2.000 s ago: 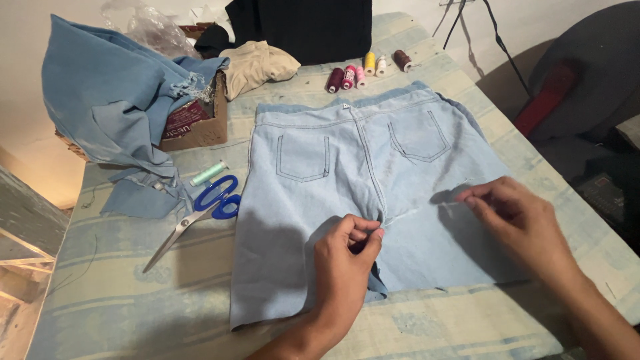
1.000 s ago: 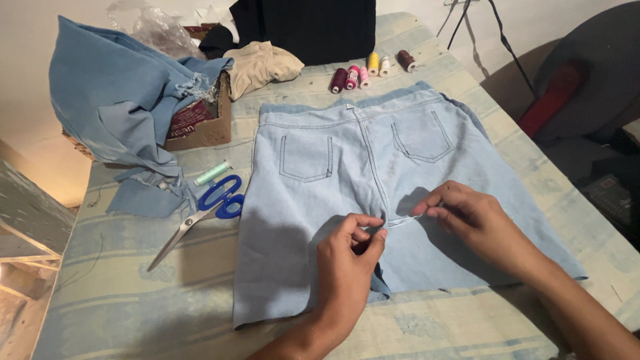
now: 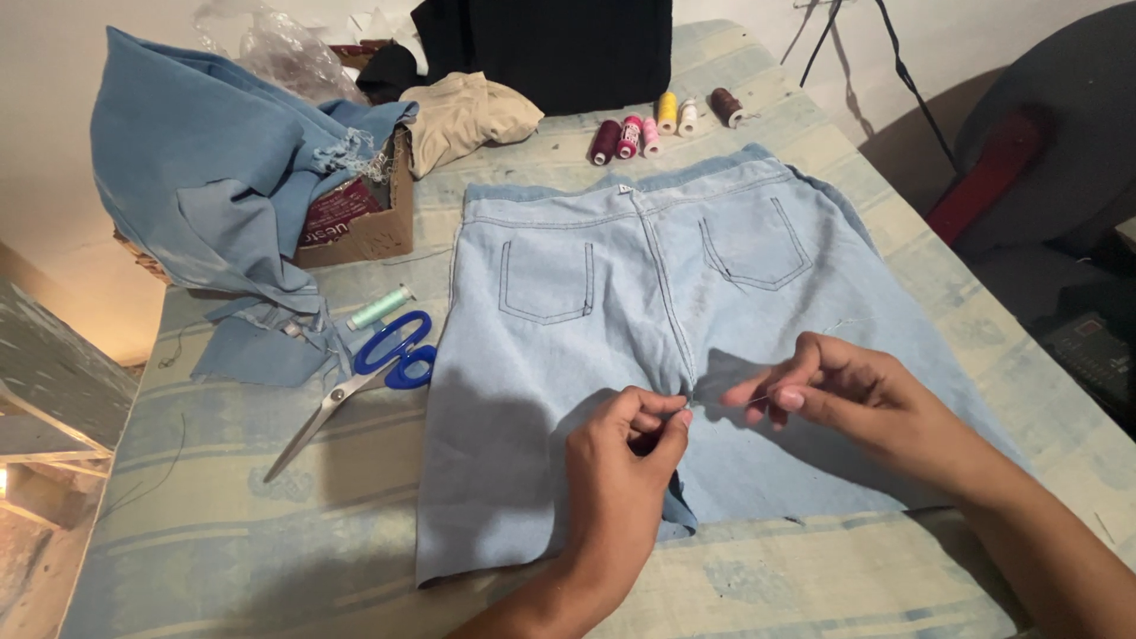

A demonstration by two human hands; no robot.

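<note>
Light-blue denim shorts (image 3: 550,373), inside out, lie flat with dark pocket stitching showing. With thumb and forefinger, my left hand (image 3: 626,470) pinches the cloth at the crotch seam. To its right, my right hand (image 3: 843,399) is raised just above the denim, thumb and fingers closed on a thin light thread (image 3: 759,401) that runs toward the seam; whether a needle is in the fingers cannot be told. Left of the shorts lie blue-handled scissors (image 3: 355,373), blades apart, beside a mint-green thread spool (image 3: 380,307).
Several thread spools (image 3: 667,114) stand or lie behind the waistband. At the back left, blue denim (image 3: 204,151) drapes over a cardboard box (image 3: 377,226), with beige cloth (image 3: 470,120) and a black fabric item (image 3: 568,53) nearby. A dark chair (image 3: 1056,151) is right of the table.
My right hand first moved in to the crotch seam, then drew back a little to the right. My left hand has kept its pinch at the seam.
</note>
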